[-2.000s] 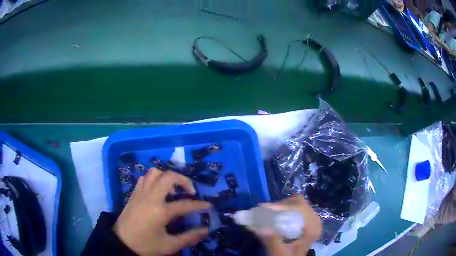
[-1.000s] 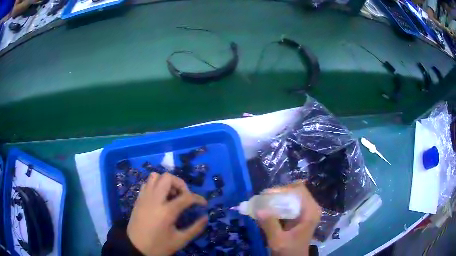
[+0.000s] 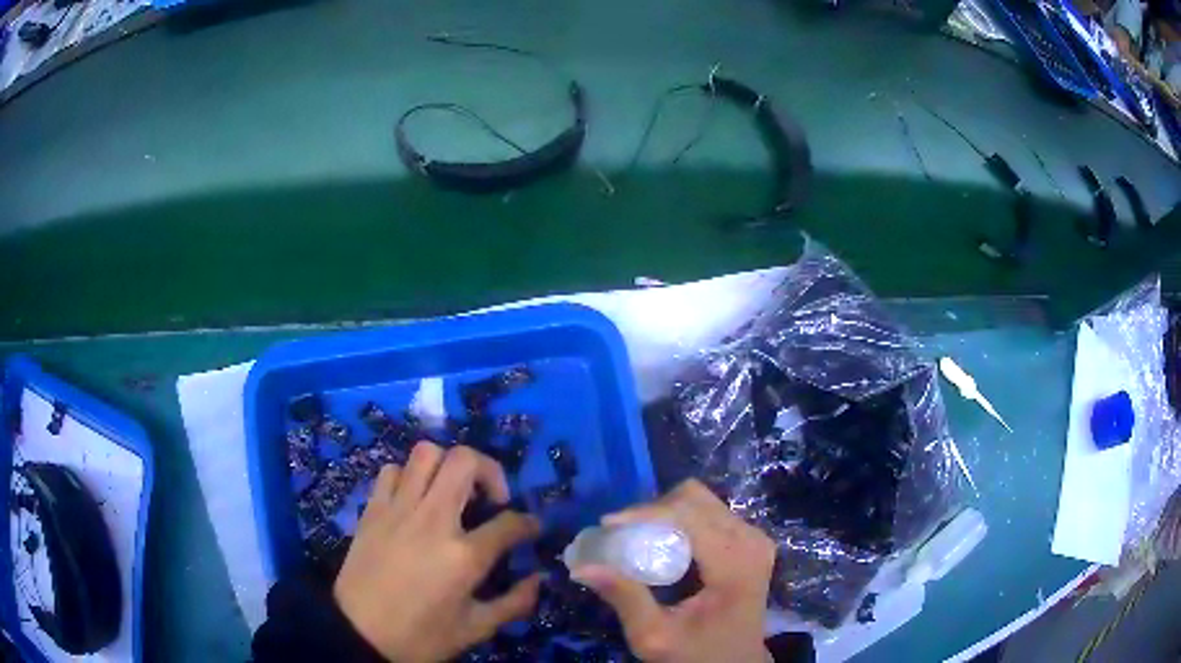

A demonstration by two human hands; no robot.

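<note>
A blue parts tray (image 3: 434, 339) holds many small black plastic parts (image 3: 324, 479). My left hand (image 3: 434, 550) is over the tray with its fingers curled and the thumb apart from them. Whether it holds a small black part between the fingertips cannot be made out. My right hand (image 3: 693, 570) grips a translucent white squeeze bottle (image 3: 641, 550) over the tray's right part. The bottle's nozzle points toward my left hand and is hard to see.
A clear bag of dark parts (image 3: 829, 440) lies right of the tray, with a white pointed tool (image 3: 971, 389) and blue cap (image 3: 1111, 420) beyond. A side tray (image 3: 145, 518) with curved bands stands left. Wired black bands (image 3: 505, 168) lie on the green surface behind.
The bottle in my right hand has moved left, closer to my left hand, and its base now faces the camera more. The left fingers have shifted slightly. The view has shifted a little.
</note>
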